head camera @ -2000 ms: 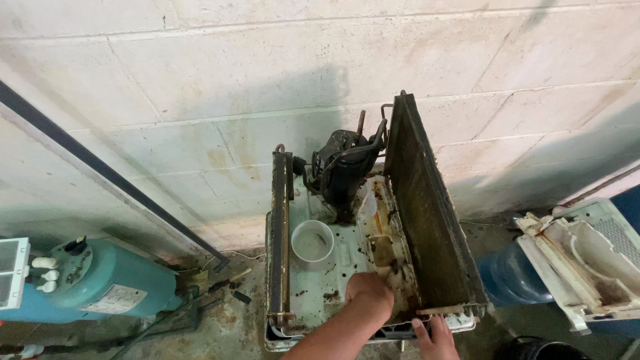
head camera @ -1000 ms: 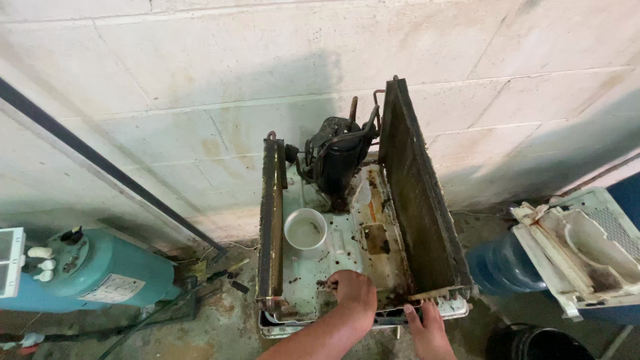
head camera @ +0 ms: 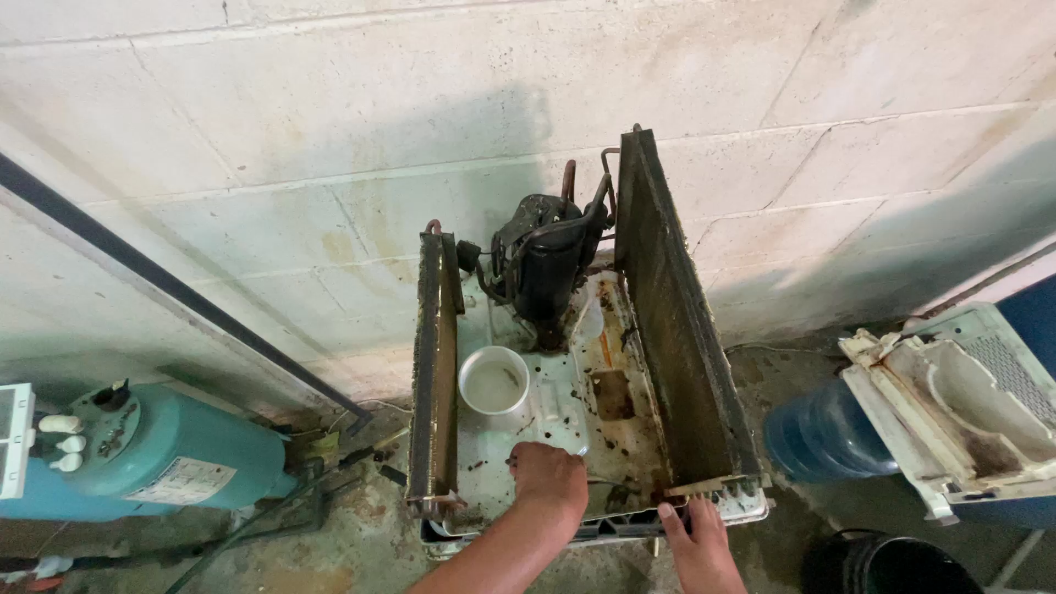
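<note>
A dirty metal air-conditioner base pan (head camera: 528, 421) carries a black compressor (head camera: 544, 264) with copper pipes at its back. Finned coils stand upright along its two sides, a shorter left coil (head camera: 433, 371) and a taller right coil (head camera: 685, 346). A round white plastic container (head camera: 493, 381) with cloudy contents sits in the pan beside the left coil. My left hand (head camera: 549, 478) has its fingers curled low over the pan's front part; whether they hold something small is hidden. My right hand (head camera: 697, 528) grips the pan's front edge by the right coil's lower end.
Teal gas cylinders (head camera: 198, 445) lie at left near a dark metal bar (head camera: 165, 272) and hoses. On the right are a blue plastic water bottle (head camera: 825, 433), a dirty off-white plastic housing (head camera: 965, 412) and a black bucket (head camera: 891, 569). A block wall (head camera: 412, 107) rises behind.
My left hand has moved from the pan's right part, two seconds ago, leftward to the front middle. My right hand has stayed at the front edge.
</note>
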